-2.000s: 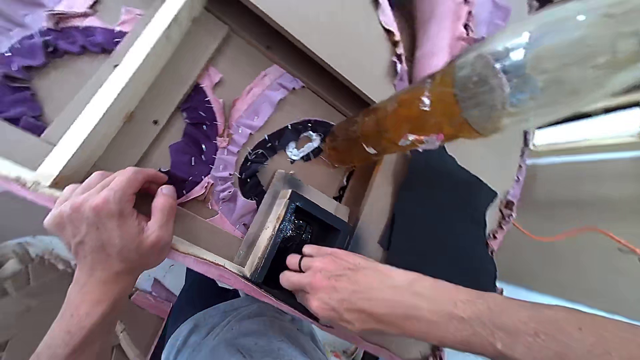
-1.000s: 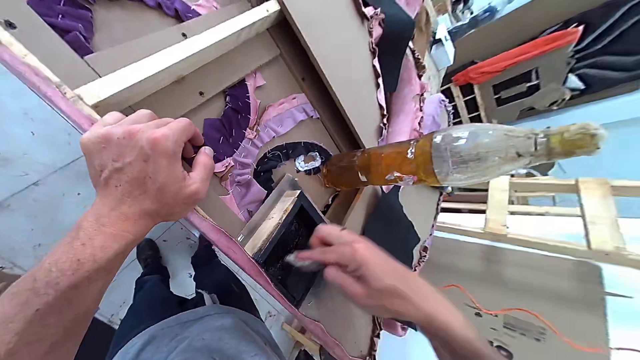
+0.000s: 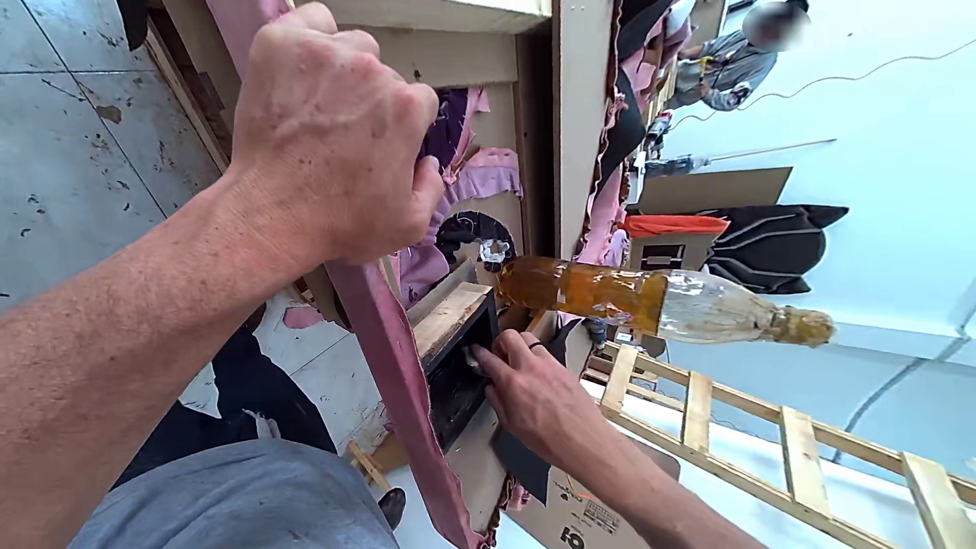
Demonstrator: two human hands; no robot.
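Observation:
My left hand [image 3: 335, 145] is curled over the pink-fabric-covered edge [image 3: 381, 358] of a wooden frame; its fingertips are hidden. With thumb and fingers, my right hand [image 3: 526, 381] pinches a small pale piece [image 3: 474, 361], too small to name, inside a black open box [image 3: 457, 389] with a bare wooden side. A plastic bottle [image 3: 610, 297] part filled with amber liquid stands on the frame beside the box. Behind the box lie a crumpled white and silver scrap [image 3: 493, 252] and gathered purple and pink fabric [image 3: 488, 174].
Wooden slats [image 3: 450, 57] cross the frame at the top. At the right are a ladder-like wooden frame [image 3: 698, 412], printed cardboard [image 3: 568, 507] and black material [image 3: 770, 248]. A person [image 3: 724, 69] is at work at the upper right. Tiled floor [image 3: 84, 152] shows at the left.
The view has swung and come closer to my left hand, which stays on the frame's edge. My right hand remains at the black box, its fingers now deeper inside than a second ago.

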